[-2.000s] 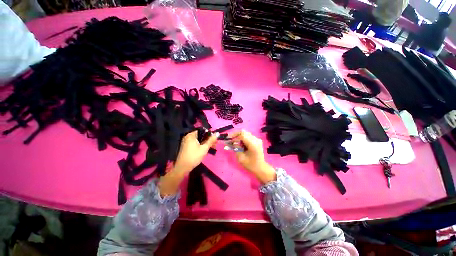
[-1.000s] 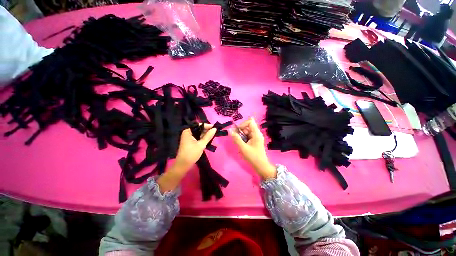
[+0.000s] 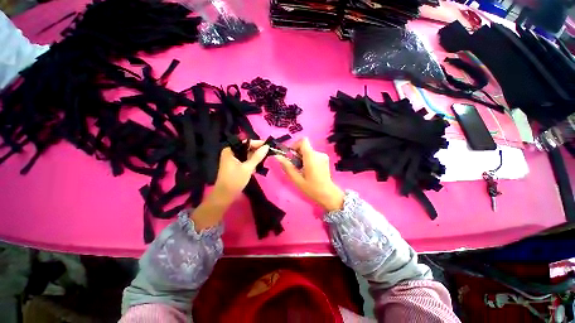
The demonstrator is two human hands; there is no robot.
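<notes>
My left hand (image 3: 236, 169) is closed on a bunch of short black webbing straps (image 3: 263, 208), whose ends hang below it; one strap end sticks out between the hands. My right hand (image 3: 310, 171) holds small silvery snips (image 3: 277, 151), mostly hidden in the fingers, with the tip at the strap end by my left fingertips. A loose strap pile (image 3: 195, 135) lies beside and behind my left hand. A fanned strap pile (image 3: 388, 142) lies right of my right hand. Small black buckles (image 3: 274, 104) are heaped between the piles.
Clear bags of black parts stand behind, one left (image 3: 227, 28) and one right (image 3: 394, 53). Stacked dark panels (image 3: 340, 14) are at the back. A phone (image 3: 474, 127), keys (image 3: 492, 189) and a bottle (image 3: 560, 137) are right. Another person's pale sleeve (image 3: 17, 50) shows at far left.
The view has shifted, so the table's things sit higher in the picture. The hands parted slightly, then came together again, with the snips back at the strap end.
</notes>
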